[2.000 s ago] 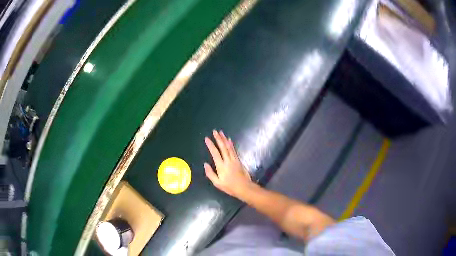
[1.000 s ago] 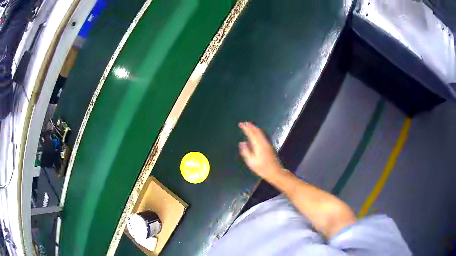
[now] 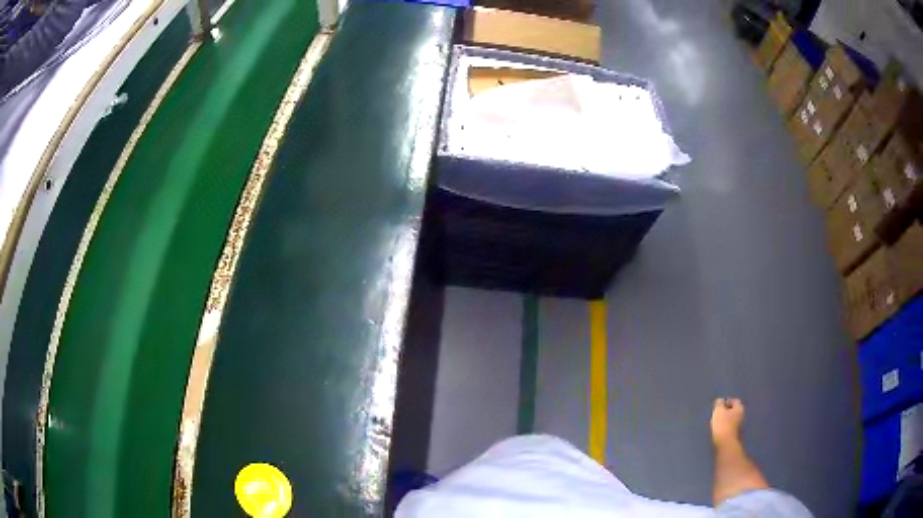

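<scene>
The yellow round lid (image 3: 263, 491) lies flat on the dark green worktop (image 3: 304, 263), low in the frame and left of my body. My right hand (image 3: 727, 417) is small, out over the grey floor at the lower right, away from the bench and the lid. Its fingers look curled, but it is too small to tell whether it holds anything. My left hand is not in view.
The green conveyor belt (image 3: 142, 273) runs at left beyond the chipped edge rail (image 3: 215, 304). A black bin (image 3: 547, 243) with white sheeting on top stands right of the bench. A brown carton (image 3: 531, 35) is behind it. Stacked cartons (image 3: 860, 162) and blue crates (image 3: 896, 379) line the far right.
The view has swung right towards the floor and bin. The tin and cardboard tray have left the picture. My right hand has moved from above the worktop out over the floor.
</scene>
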